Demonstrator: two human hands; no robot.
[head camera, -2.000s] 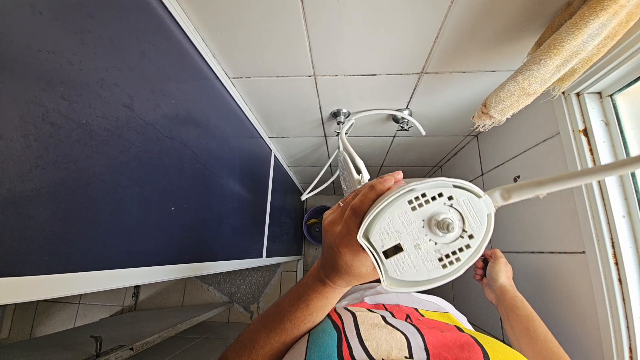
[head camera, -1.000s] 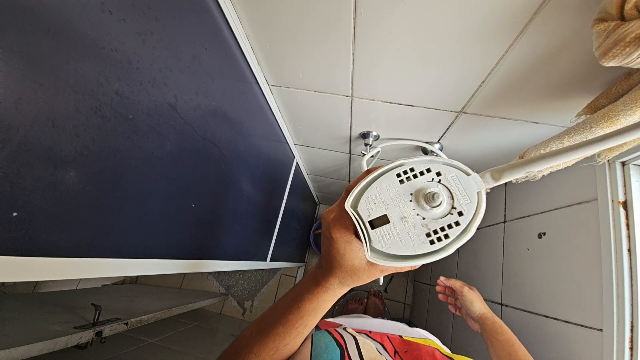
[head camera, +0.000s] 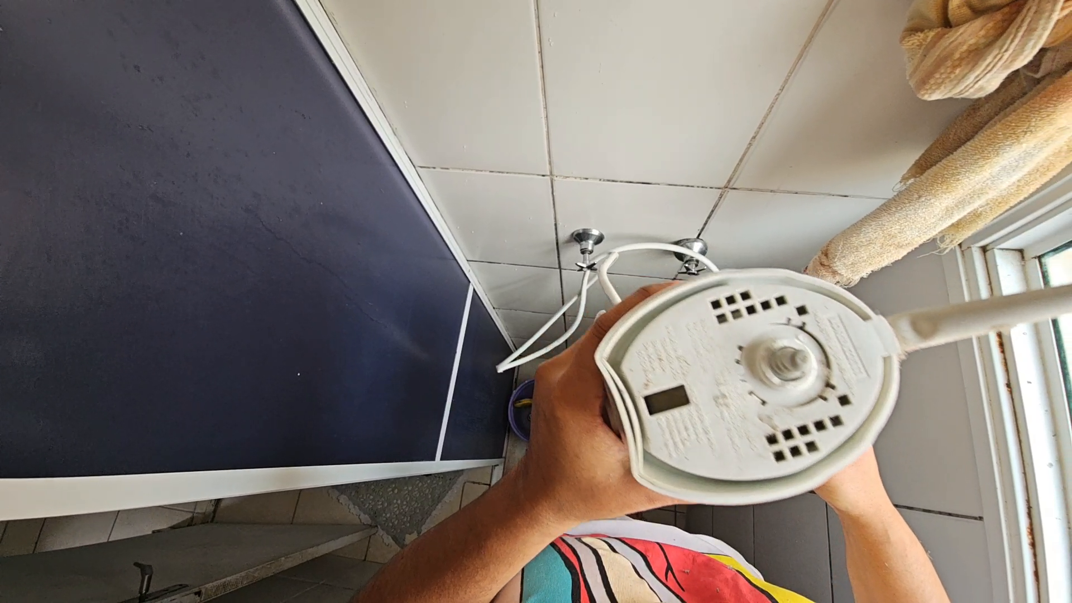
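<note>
A white plastic oval housing (head camera: 754, 394), looking like an electric shower head, faces the camera with its vent holes, embossed writing and central threaded stub. My left hand (head camera: 586, 419) grips its left side, the fingers partly hidden behind it. Below its lower right edge is my right hand (head camera: 850, 481), mostly hidden by the housing, so its hold cannot be made out. A white pipe (head camera: 980, 318) runs from the housing's right end to the right edge of the view. White tubing (head camera: 544, 335) loops behind my left hand, near two chrome wall fittings (head camera: 587, 241).
A dark blue panel with a white frame (head camera: 226, 251) fills the left. White wall tiles (head camera: 636, 92) stand behind. Tan towels (head camera: 946, 184) hang at upper right beside a window frame (head camera: 1017, 402). A purple container (head camera: 521, 410) and a grey board (head camera: 209, 557) are lower down.
My right hand, apart from the housing and visible before, has moved behind its lower right edge. My left hand keeps its grip. The housing and the towels sit closer in view.
</note>
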